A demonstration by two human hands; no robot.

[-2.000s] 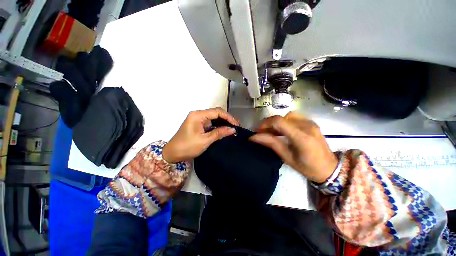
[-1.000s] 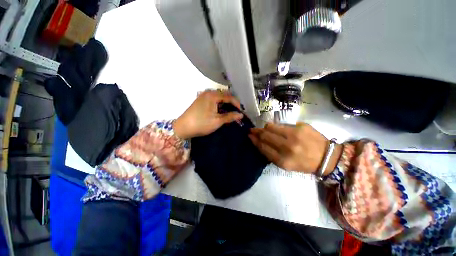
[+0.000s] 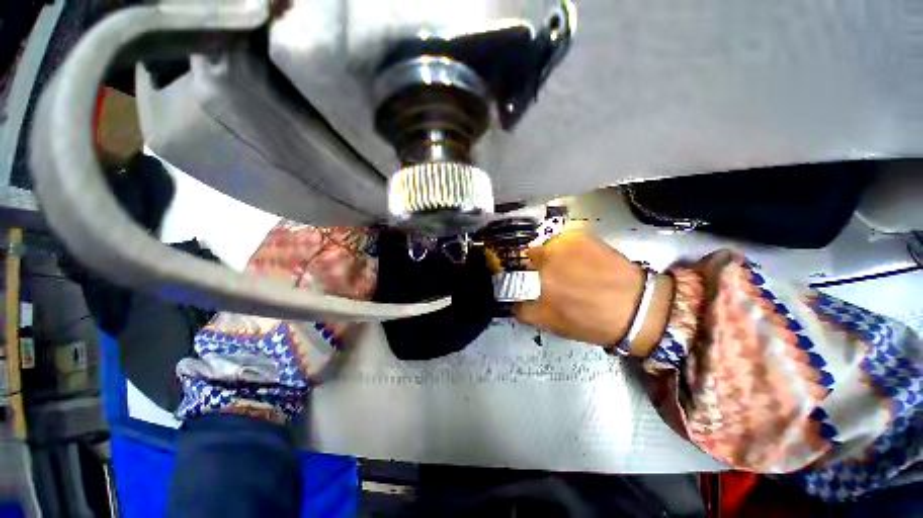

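The black fabric panel [image 3: 435, 329] lies on the white table in the middle, below the machine head, its upper part hidden behind knobs and the guard. My right hand [image 3: 585, 288] is at the panel's right side, by the needle area; its fingertips are hidden behind the tension knob [image 3: 516, 286]. My left hand is hidden behind the machine head and guard; only the patterned sleeve shows. The larger ribbed knob [image 3: 440, 192] is close to the camera. The pale curved guard [image 3: 152, 265] crosses the left side of the view.
The grey-white machine head [image 3: 708, 91] fills the top. A flat black pile [image 3: 157, 354] and a black bundle [image 3: 147, 197] lie at left, partly hidden. A dark item [image 3: 769, 202] lies under the arm at right. Blue material [image 3: 233, 476] hangs lower left.
The view has moved close to the machine head, so the knobs and guard look larger. The panel and both hands have moved up to the needle area; my left hand has gone out of sight.
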